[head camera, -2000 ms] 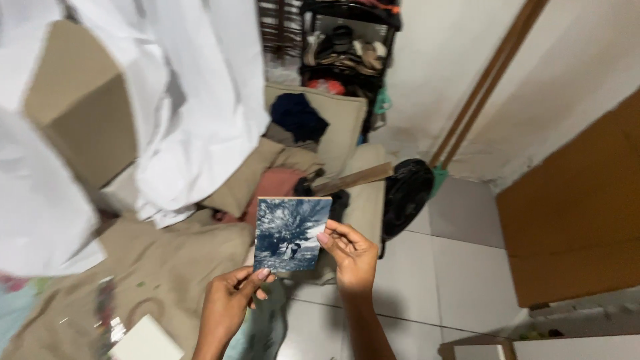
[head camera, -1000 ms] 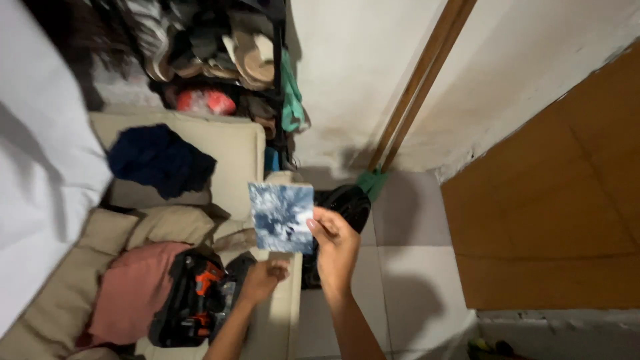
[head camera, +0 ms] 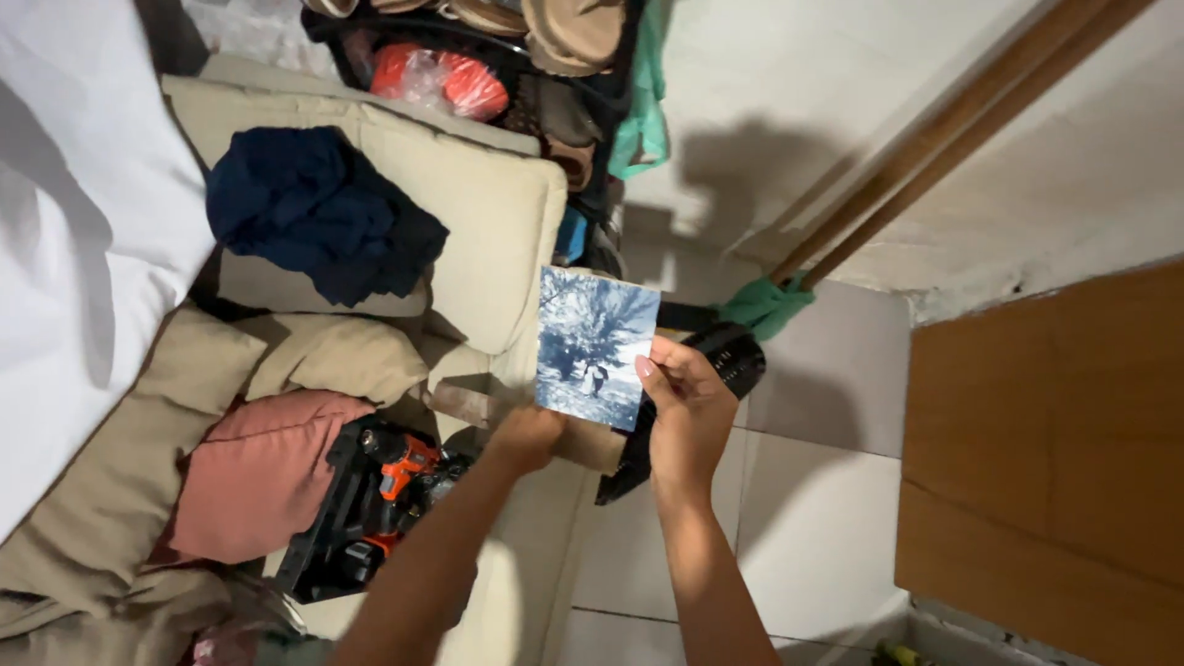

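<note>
Between the thumb and fingers of my right hand (head camera: 689, 388) is a thin square picture panel (head camera: 597, 347), gripped by its right edge. Its face shows a blue-and-white scene of a tree with two small figures. My left hand (head camera: 532, 437) is at a flat strip that looks like wood or cardboard (head camera: 592, 446), just below the panel's lower left corner. Its fingers are blurred and partly hidden, so whether they grip the strip is not clear. The strip lies across the edge of a beige sofa (head camera: 504, 564).
On the sofa are a black tool case (head camera: 310, 546) with an orange drill (head camera: 404, 467), a pink cushion (head camera: 264, 476) and dark blue cloth (head camera: 319, 208). A shoe rack (head camera: 601, 92) stands behind. Wooden poles (head camera: 906, 176) lean by the wall; a brown board (head camera: 1045, 444) is at right.
My left hand has let go of the picture panel, which both hands held two seconds ago, and has moved to the strip. The view has shifted towards the sofa.
</note>
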